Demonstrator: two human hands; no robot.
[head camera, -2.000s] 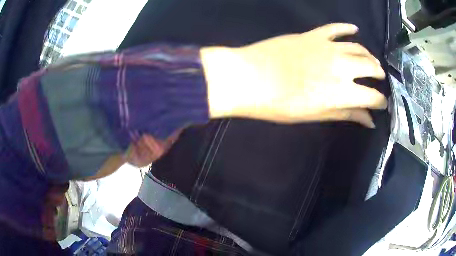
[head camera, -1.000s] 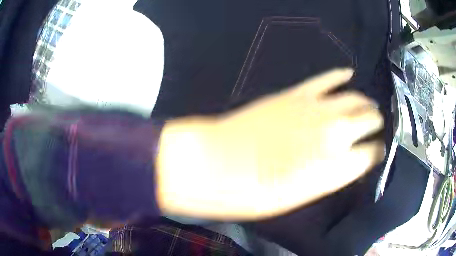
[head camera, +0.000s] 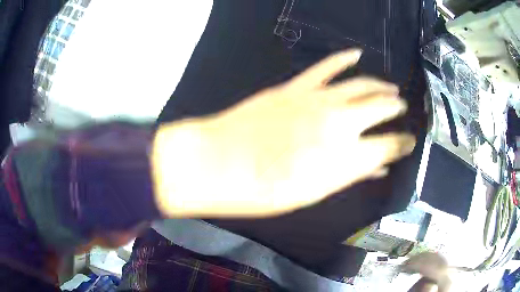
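A dark fabric panel spreads across the middle of the head view, with light stitch lines and a loose thread loop near its top. My left hand, in a plaid sleeve, lies palm down over the panel, fingers spread, bright and slightly blurred. My right hand is at the lower right, blurred and partly cut off by the bottom edge; its fingertips and anything in them are unclear. A small dark fabric piece lies to the right of the panel.
Cream machine parts are at the upper right. Yellow-green handles lie at the right. White table surface and blue-white checked cloth show at the left. A grey strip crosses above the plaid lap at the bottom.
The dark panel has shifted, showing different stitching and uncovering the table at the lower right. My left hand has moved down and left since the first frame. My right hand has come into view.
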